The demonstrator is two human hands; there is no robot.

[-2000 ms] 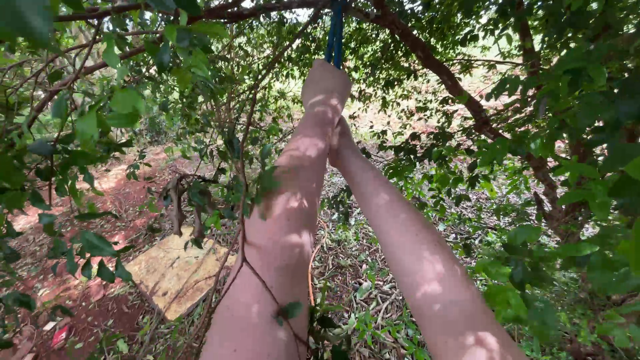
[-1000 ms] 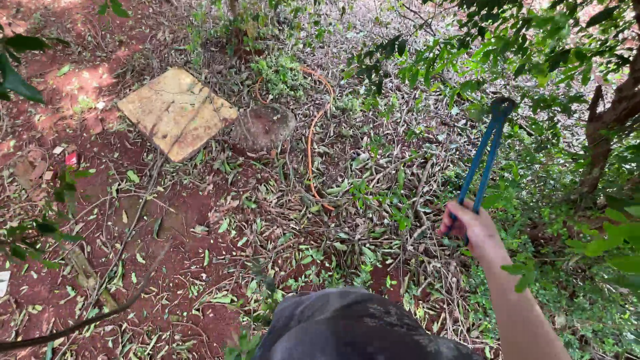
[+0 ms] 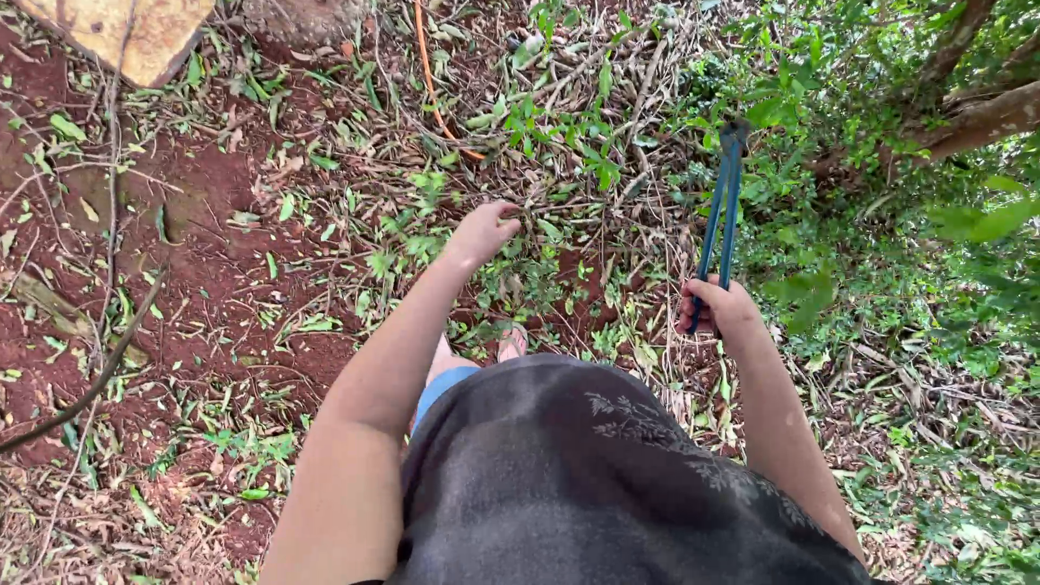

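Observation:
My right hand (image 3: 719, 313) grips the lower ends of the two blue handles of a long-handled tool (image 3: 722, 215), which looks like loppers. Its handles lie nearly together, and its dark head points away from me, close to green foliage. My left hand (image 3: 483, 234) is held out in front of my body with nothing in it, fingers loosely bent, above leafy sprigs and litter. An orange cord or hose (image 3: 429, 81) lies on the ground beyond my left hand.
A tan stone slab (image 3: 138, 36) lies at the top left. Tree branches (image 3: 987, 122) and leafy growth stand at the right. A bare branch (image 3: 89, 390) crosses at the left. Twigs and leaves cover much of the red soil (image 3: 203, 195). My foot (image 3: 513, 341) shows below.
Two seconds ago both hands were raised together at the blue handles among the branches. The tool is now lowered in my right hand alone. My left hand has come into view since one second ago.

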